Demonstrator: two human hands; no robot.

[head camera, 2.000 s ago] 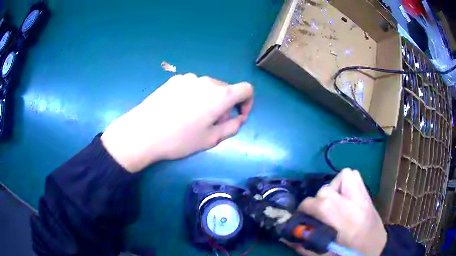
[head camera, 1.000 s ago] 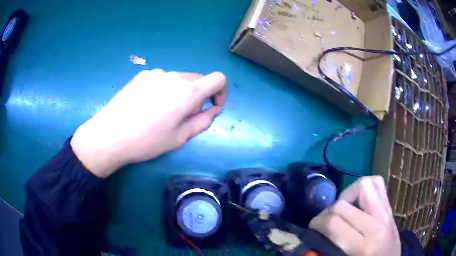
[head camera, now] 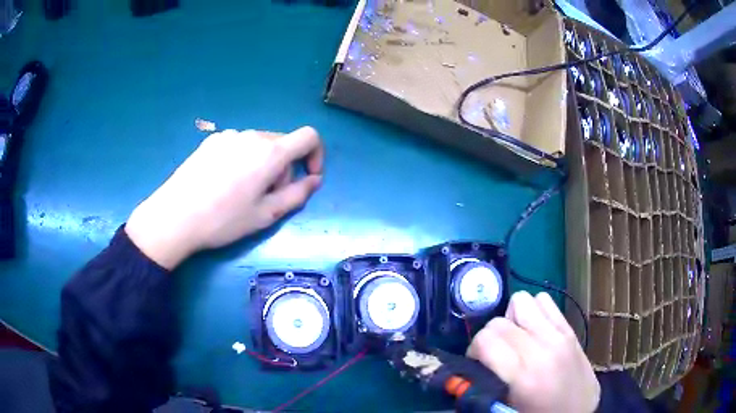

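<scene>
My right hand (head camera: 537, 355) is shut on the hot glue gun (head camera: 436, 375), a black body with an orange trigger. Its nozzle is at the lower edge of the middle speaker driver (head camera: 388, 302). Three drivers sit in black frames in a row: the left driver (head camera: 297, 321), the middle one and the right driver (head camera: 478, 287). Red lead wires trail from them, and a small white plug (head camera: 239, 348) lies at the left. My left hand (head camera: 230, 189) is above the bench, left of the row, fingers curled with a gap between thumb and forefinger, seemingly empty.
An open cardboard tray (head camera: 436, 113) with glue scraps stands at the upper right. A black cord (head camera: 516, 75) loops over it. A divided carton (head camera: 613, 266) with drivers in its far cells is at the right. A pale scrap (head camera: 205, 125) and black assemblies (head camera: 28, 89) lie left.
The view has shifted, so the three frames show more fully. The glue gun nozzle has come to the lower edge of the middle driver. My left hand keeps much the same pose.
</scene>
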